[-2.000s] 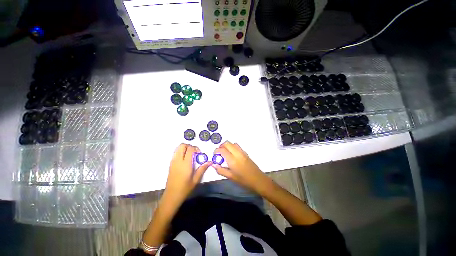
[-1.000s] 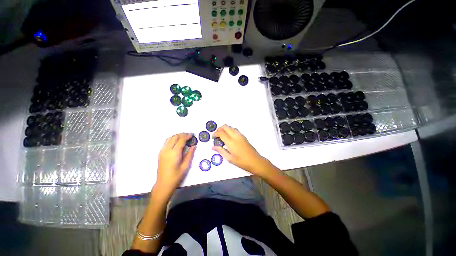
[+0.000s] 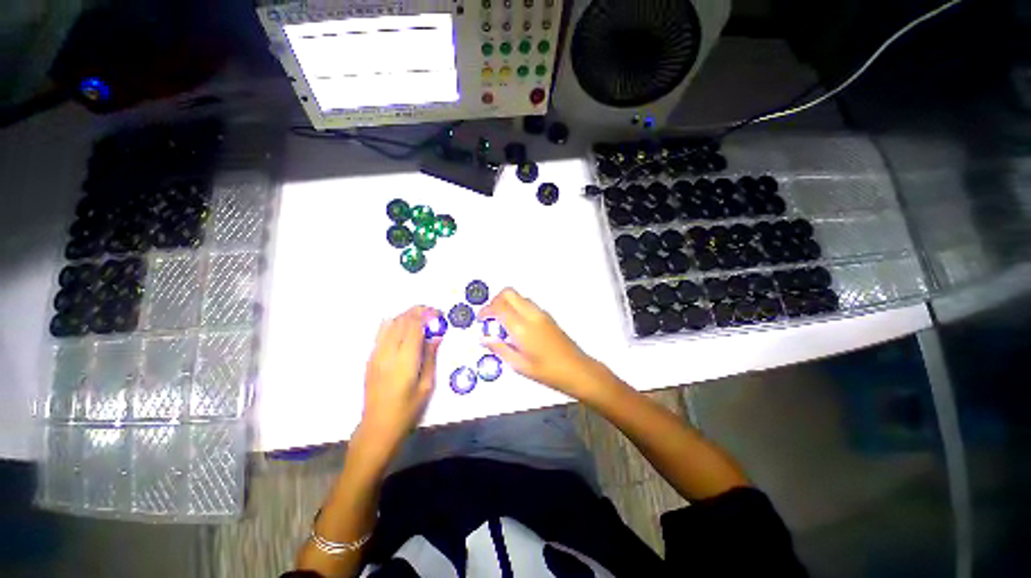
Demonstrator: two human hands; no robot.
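My left hand [image 3: 403, 359] holds a speaker driver [image 3: 435, 327] with its violet face showing. My right hand [image 3: 529, 339] holds another driver [image 3: 494, 329], also violet-faced. Two dark-faced drivers [image 3: 461, 315] lie between and just beyond my hands. Two violet-rimmed drivers [image 3: 464, 378] lie on the white bench top nearer to me, side by side. A cluster of several green-shining drivers [image 3: 423, 237] lies farther back, left of centre.
The left blister tray [image 3: 147, 373] and right blister tray [image 3: 882, 231] flank the work area. Behind stand the beige tester [image 3: 373, 62], a round-grilled box [image 3: 635, 51] and a flat black block [image 3: 461, 172]. Loose dark drivers [image 3: 548, 193] lie near the block. A white cable [image 3: 837, 87] runs at back right.
Two violet-rimmed drivers were released nearer to me. My hands moved to two dark-faced drivers, took hold of them, and those now show violet faces.
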